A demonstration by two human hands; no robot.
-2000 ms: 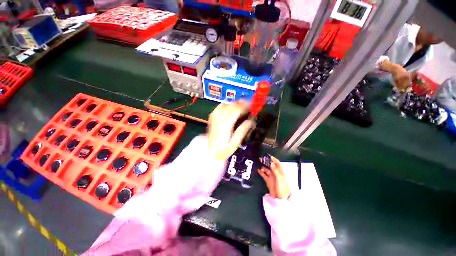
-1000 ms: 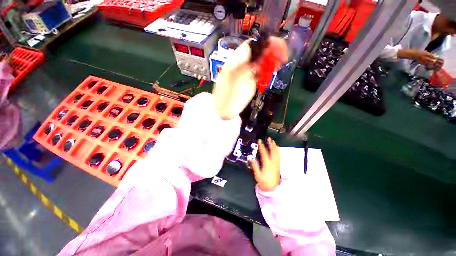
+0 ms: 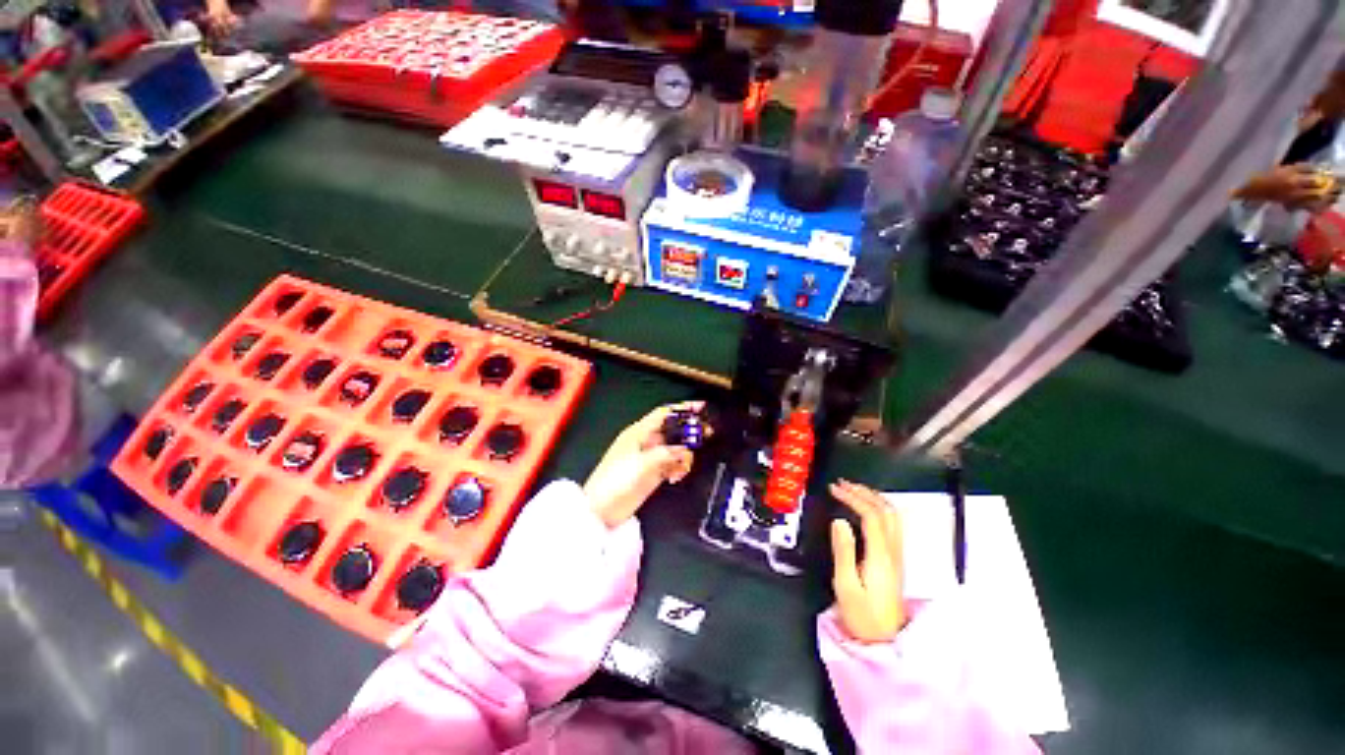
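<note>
My left hand [image 3: 634, 463] holds a small round dark watch unit [image 3: 686, 429] at its fingertips, just left of the toggle clamp fixture [image 3: 811, 354]. The fixture's ribbed red-orange handle [image 3: 791, 463] is lowered over the silver-white nest [image 3: 733, 519], so what lies in the nest is mostly hidden. My right hand [image 3: 870, 564] is just right of the handle, fingers apart, with nothing visible in it. The orange compartment tray [image 3: 387, 628] with many round dark watches is to the left.
A white paper sheet [image 3: 1015, 627] with a thin dark pen [image 3: 959, 524] lies at right. A small white piece [image 3: 680, 614] lies before the fixture. Behind are a power supply [image 3: 590, 221] and blue control box [image 3: 749, 258]. A slanting metal post [image 3: 1092, 251] stands at right.
The red handle has gone from raised to lowered. My left hand has left it and now holds a watch unit left of the fixture. My right hand has moved from the nest to its right.
</note>
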